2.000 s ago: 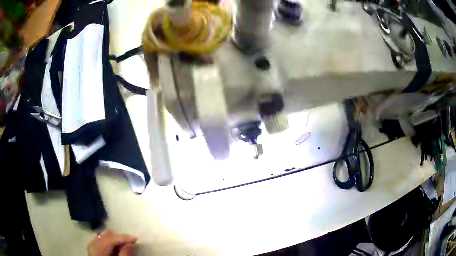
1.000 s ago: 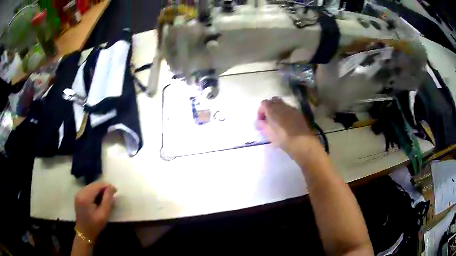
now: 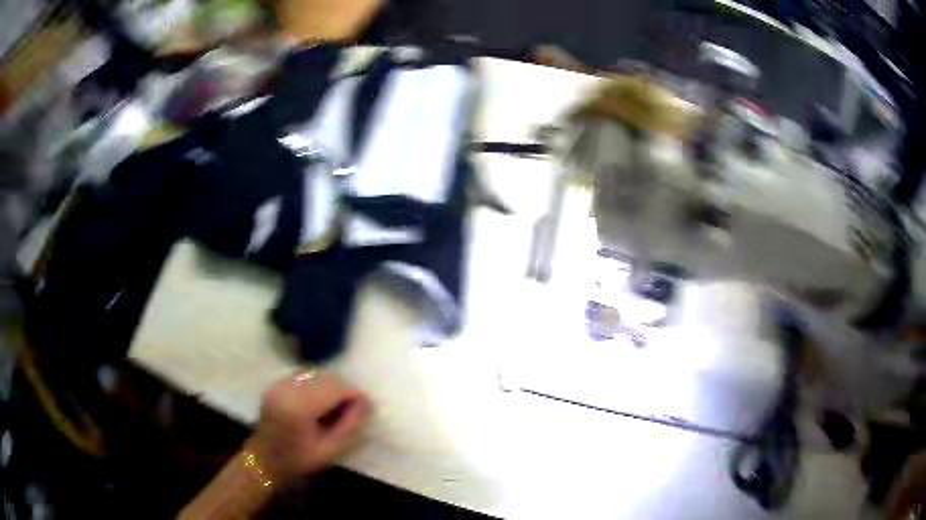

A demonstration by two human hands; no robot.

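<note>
The view is blurred. Dark cut fabric pieces [image 3: 234,193] lie on the left of the table, with a white stiff piece [image 3: 411,132] on top. A dark strip [image 3: 315,310] hangs down from them towards the front. My left hand [image 3: 310,421] rests at the table's front edge just below that strip, fingers curled in, with nothing visible in it. The white sewing machine head [image 3: 660,188] stands to the right of the pieces, its needle area brightly lit. A skin-coloured patch, likely part of my right hand [image 3: 909,493], is cut off at the lower right edge.
Black-handled scissors [image 3: 762,467], blurred, lie right of the needle area. A metal tool [image 3: 305,142] lies on the fabric pile. A short dark strap [image 3: 508,148] lies between the pile and the machine. Mixed clutter is beyond the table at the upper left.
The view has swung left, so pile and machine sit further right. My right hand has left the area beside the needle and is almost out of view. My left hand remains curled near the strip.
</note>
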